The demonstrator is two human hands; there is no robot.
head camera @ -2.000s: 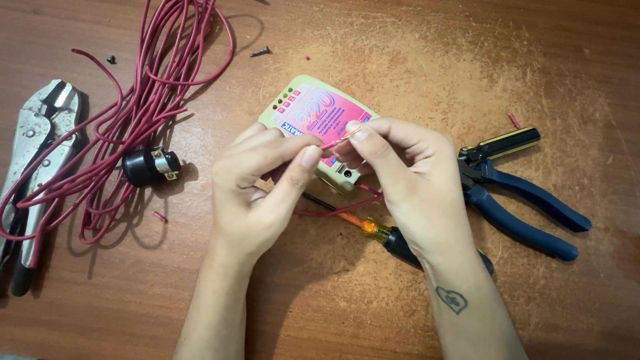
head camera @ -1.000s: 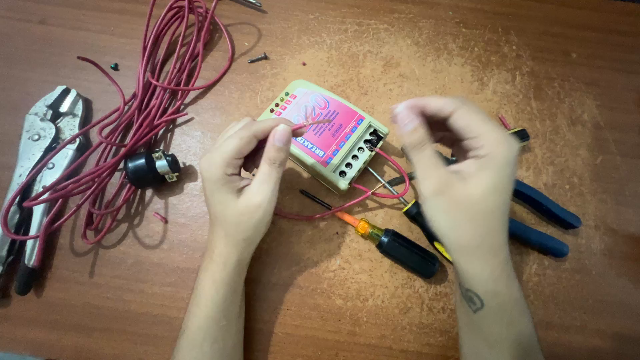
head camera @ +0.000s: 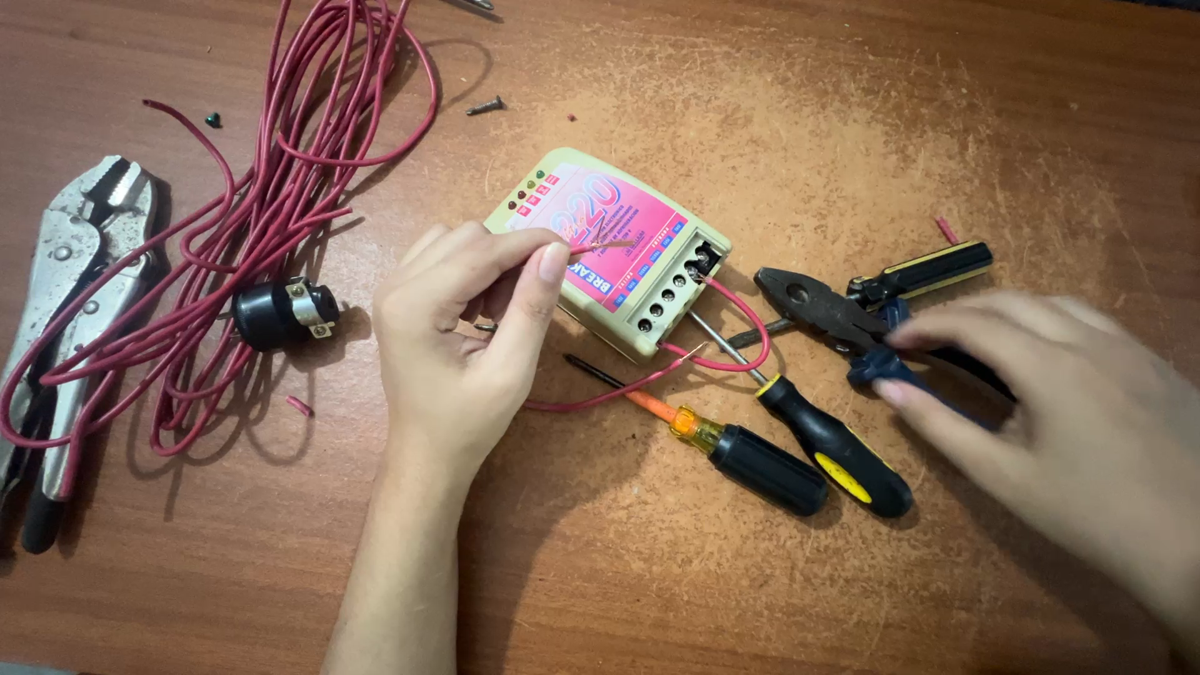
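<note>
My left hand (head camera: 469, 319) pinches a red insulated wire (head camera: 586, 248) between thumb and forefinger, its bare copper strands pointing right. Behind that wire lies a cream electrical module (head camera: 647, 202) with a pink label and a row of screw terminals. A red wire loop (head camera: 764, 328) runs from its terminals. At the right, my right hand (head camera: 1022, 375), slightly blurred, is at the blue handles of combination pliers (head camera: 825, 309), fingers apart; whether it touches them is unclear.
Below the module lie an orange-shafted screwdriver (head camera: 764, 469) and a black-yellow screwdriver (head camera: 834, 450). Another black-yellow handle (head camera: 928, 272) lies behind the pliers. At left are coiled red wire (head camera: 319, 112), locking pliers (head camera: 89, 253) and a black plug (head camera: 267, 314). A screw (head camera: 486, 106) lies beyond.
My right hand has let go of the wire and moved right to the pliers. My left hand still pinches the wire, whose copper strands now show spread apart.
</note>
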